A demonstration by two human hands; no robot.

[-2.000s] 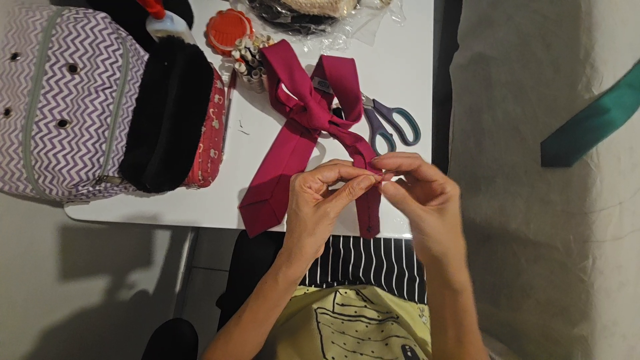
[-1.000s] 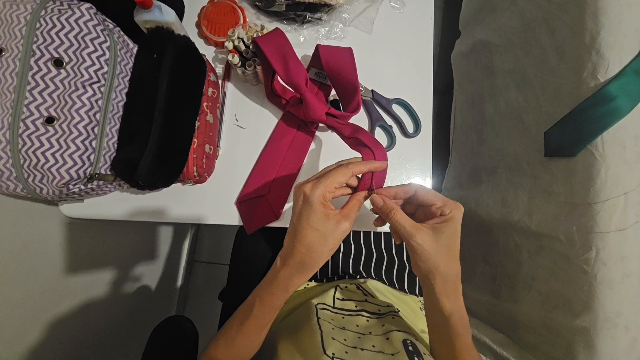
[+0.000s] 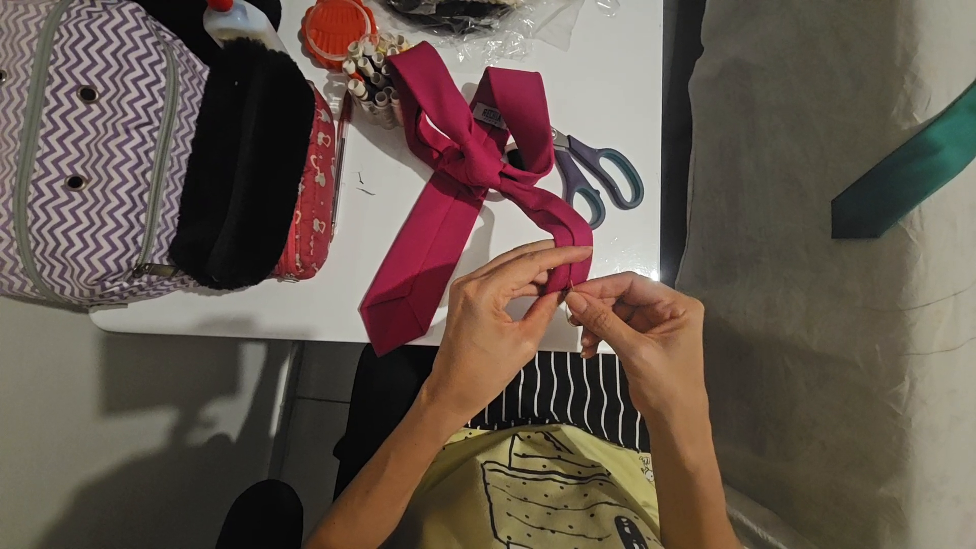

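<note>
A magenta necktie (image 3: 438, 259), knotted in its middle, lies on the white table with its wide end toward the near edge. My left hand (image 3: 503, 313) pinches the narrow end between fingers and thumb near the table's edge. Close against it on the right, my right hand (image 3: 640, 320) has thumb and forefinger together at the fabric's edge. Something thin, like a needle or thread, shows at those fingertips, too small to tell which. Scissors (image 3: 614, 179) with purple and teal handles lie right of the tie, their blades partly hidden under it.
On the left stand a zigzag-patterned backpack (image 3: 99, 152), a black fluffy pouch (image 3: 236, 168) and a red case (image 3: 316, 206). Behind the tie are a container of white-tipped sticks (image 3: 374, 84), an orange lid (image 3: 335, 30) and a clear plastic bag (image 3: 496, 34). A green necktie (image 3: 900, 175) lies at right.
Both hands were pinching the tie's narrow end, which hung below them two seconds ago. It is now folded up into the left hand's fingers, and the right hand has moved lower.
</note>
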